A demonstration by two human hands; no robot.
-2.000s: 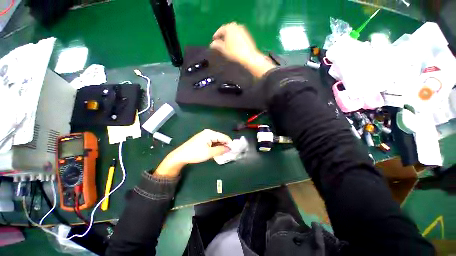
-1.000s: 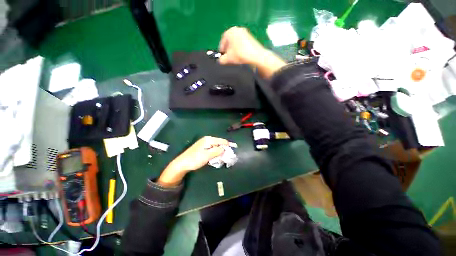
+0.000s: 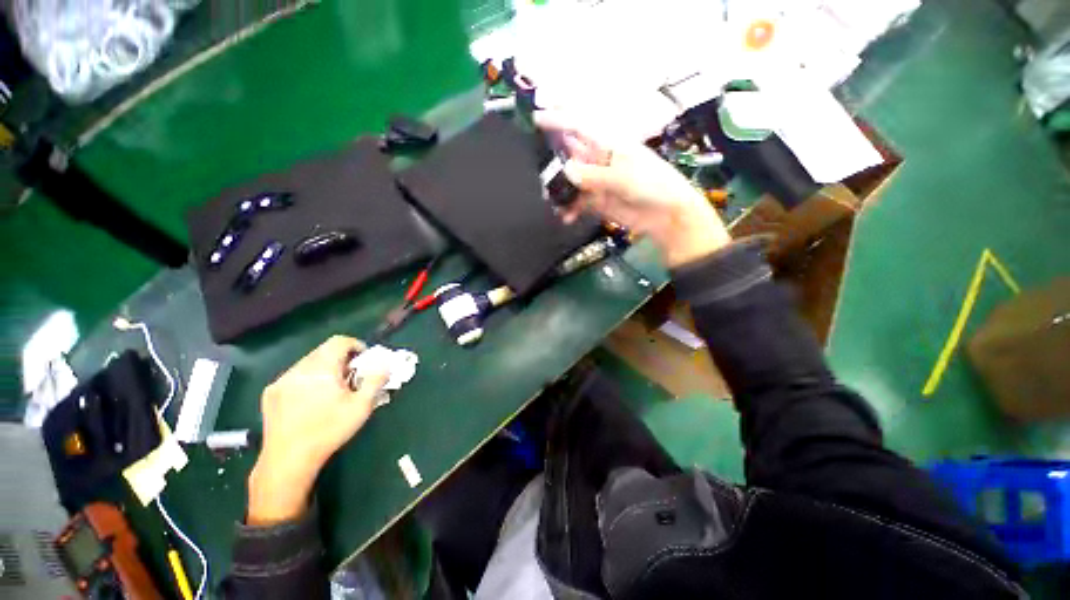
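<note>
My left hand (image 3: pixel 307 416) is closed around a crumpled white tissue (image 3: pixel 392 367) low over the green bench. My right hand (image 3: pixel 645 197) holds a small dark device with a white patch (image 3: pixel 556 182) between its fingers, above the right edge of a black foam pad (image 3: pixel 493 193). On the other black pad (image 3: pixel 352 188) lie three slim dark pieces with pale marks, one of them here (image 3: pixel 261 265), and a plain glossy black shell (image 3: pixel 325 246). The device's underside is hidden by my right fingers.
Red-handled tool (image 3: pixel 417 288) and white-labelled bottle (image 3: pixel 460 313) lie between my hands. White block (image 3: pixel 203 401), white cable (image 3: pixel 160 352) and orange multimeter (image 3: pixel 106 551) are at left. White bags (image 3: pixel 610 47) and loose parts are at back right. A dark arm (image 3: pixel 106 217) stands back left.
The view has swung right. My right hand has moved from the first pad to the second pad's right side and now visibly holds a device. My left hand still holds the tissue.
</note>
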